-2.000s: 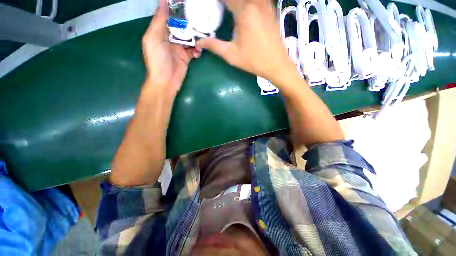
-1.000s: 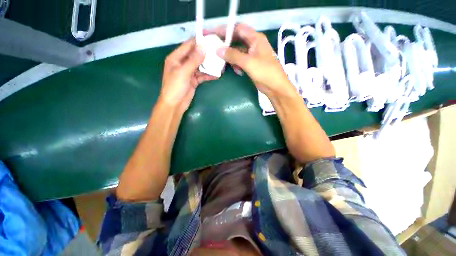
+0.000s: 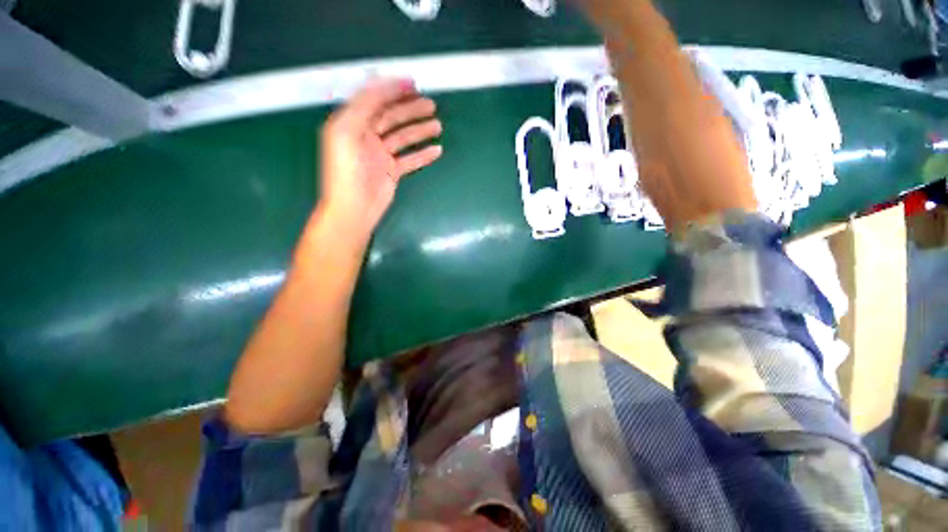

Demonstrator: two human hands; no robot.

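Observation:
My left hand (image 3: 369, 151) is over the green worktop near the rail, empty, with its fingers apart. My right forearm reaches up and away across the row. The right hand is cut off by the top edge, so its hold is hidden. White covered loop units (image 3: 547, 210) lie in an overlapping row on the worktop, discs toward me. My right forearm hides part of the row. On the conveyor, one open loop unit (image 3: 203, 62) lies at upper left, and the ends of two more (image 3: 418, 8) show at the top edge.
The pale rail (image 3: 468, 71) runs between the conveyor belt (image 3: 312, 31) and the glossy green worktop (image 3: 447, 281). A grey upright (image 3: 73, 78) crosses the upper left. An open carton (image 3: 876, 312) with white contents is below at right. Blue cloth shows at lower left.
The loop unit held in both hands is gone from them. My left hand has opened. My right arm has moved up over the row toward the belt. Another unit lies at the row's left end.

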